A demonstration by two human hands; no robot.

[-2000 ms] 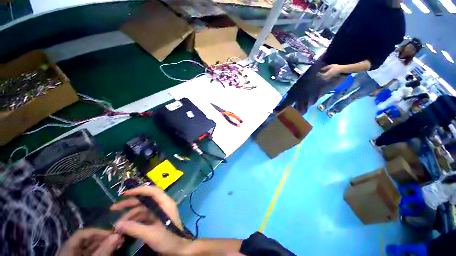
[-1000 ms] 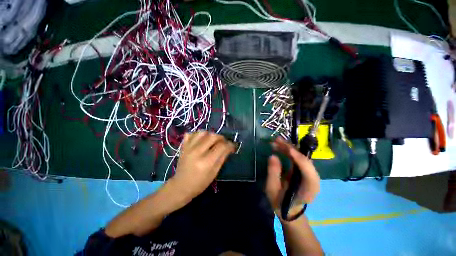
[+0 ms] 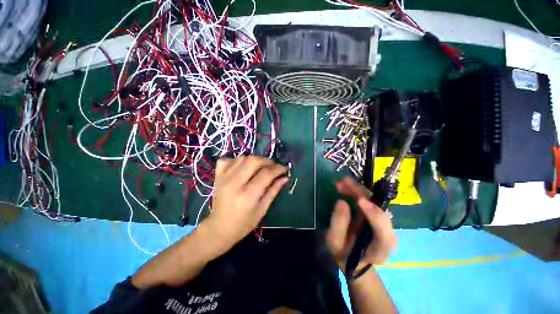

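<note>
My left hand [image 3: 245, 187] is at the middle of the bench edge. Its fingertips are pinched beside a small silvery connector [image 3: 293, 184] on the green mat; what they pinch is mostly hidden, but red wire shows below the hand. My right hand [image 3: 363, 230], slightly blurred, holds the black soldering iron [image 3: 393, 175], its metal tip pointing up and away over the yellow sponge [image 3: 402, 184]. A loose pile of silvery connectors [image 3: 349, 138] lies left of the sponge. A large tangle of red and white wire leads [image 3: 184, 104] lies left of and beyond my left hand.
A black fan [image 3: 316, 52] with a round grille stands behind the mat. A black soldering station [image 3: 500, 126] stands at right, with orange handles [image 3: 556, 172] at the picture's edge. A smaller wire bundle [image 3: 34, 147] lies at far left. Blue floor shows in front.
The view has swung from the aisle, with people and boxes, down to the bench. Since the second frame, both hands have stayed in nearly the same places, with the iron still in my right hand.
</note>
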